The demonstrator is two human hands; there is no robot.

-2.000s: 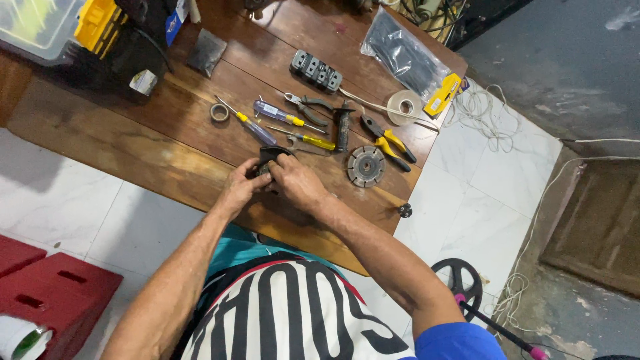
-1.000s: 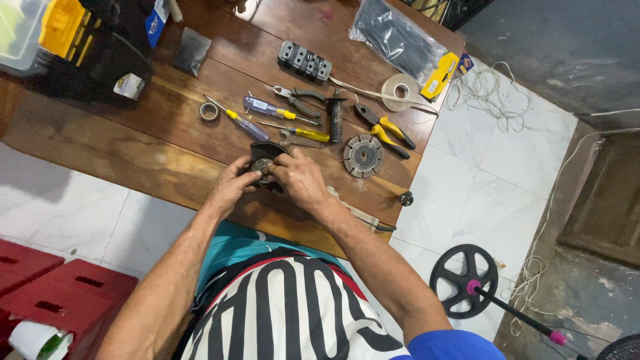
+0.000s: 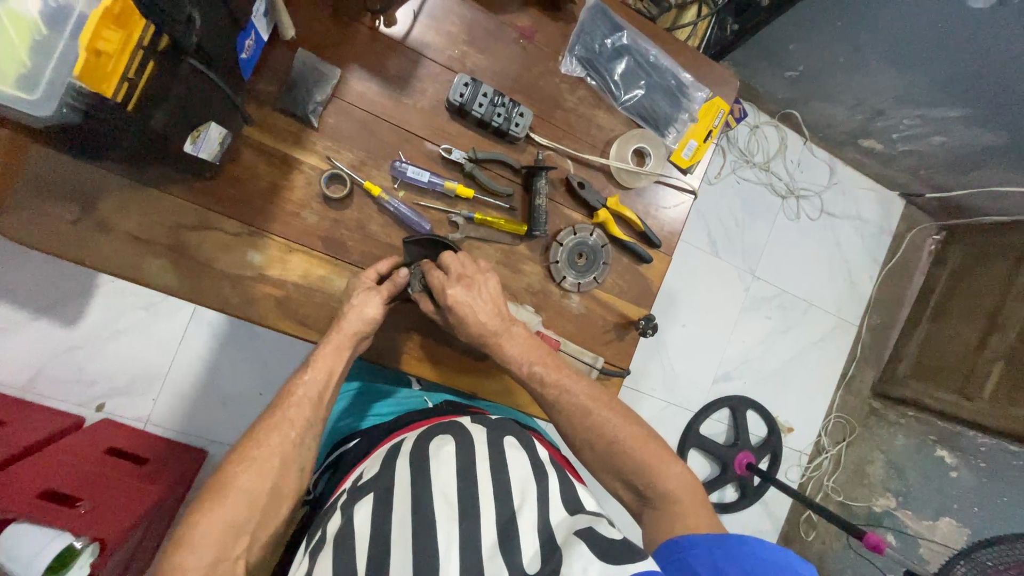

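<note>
My left hand (image 3: 374, 296) grips the head end of an angle grinder, beside its dark wheel guard (image 3: 428, 248). My right hand (image 3: 468, 296) is on the same head, fingers bent over it and hiding most of it. The grinder's pale body (image 3: 588, 358), with a red part, shows beyond my right wrist, lying on the wooden table. Just behind the guard lie an open-ended wrench (image 3: 484, 232) and a screwdriver with a yellow handle (image 3: 500, 222). A segmented diamond cutting disc (image 3: 580, 258) and a black side handle (image 3: 539, 200) lie to the right.
Two more screwdrivers (image 3: 400, 210), diagonal cutters (image 3: 484, 168), combination pliers (image 3: 612, 218), a tape roll (image 3: 336, 185), a larger tape roll (image 3: 638, 158) and a power strip (image 3: 488, 106) lie across the table (image 3: 160, 232). A black toolbox stands back left. A plug (image 3: 646, 325) hangs at the right edge.
The grinder's pale body, hidden two seconds ago, now shows past my right arm. Both hands remain at the grinder's head, and the guard shows at a different angle than one second ago.
</note>
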